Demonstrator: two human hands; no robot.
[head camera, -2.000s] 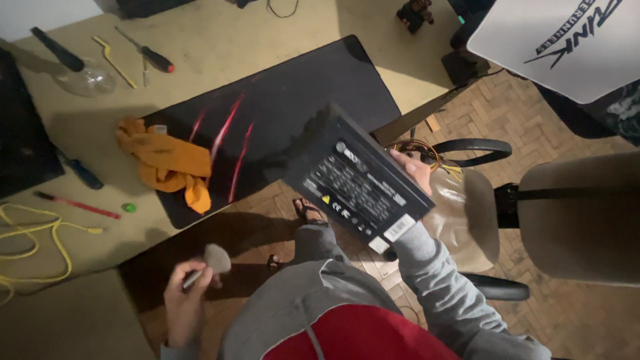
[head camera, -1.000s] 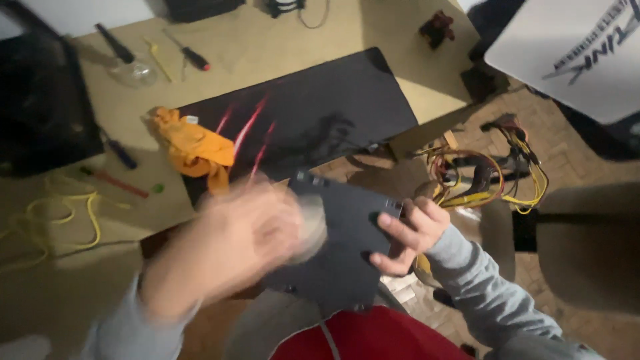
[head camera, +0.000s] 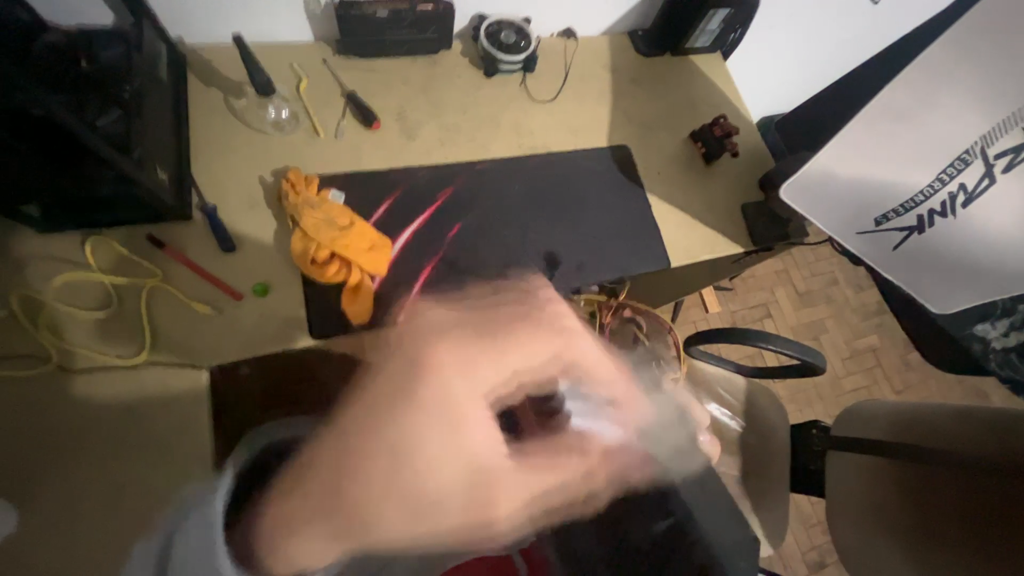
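My left hand, large and blurred, crosses the lower middle of the view, shut on a brush whose pale bristles blur at the right. Below the bristles is the black metal casing of a computer power supply. Only blurred fingertips of my right hand show behind the brush, at the power supply's far side; the rest is hidden. Beyond my left hand, bundled multicoloured cables hang near the desk edge. An orange glove or cloth lies on the black desk mat.
Screwdrivers, a red stick-like tool, yellow cable and a computer fan lie on the desk. A black case stands at left. At right are an office chair and a pale printed panel.
Two seconds back the power supply's labelled side faced the camera, with my left hand and the brush apart from it. My left hand has since moved right, over the power supply.
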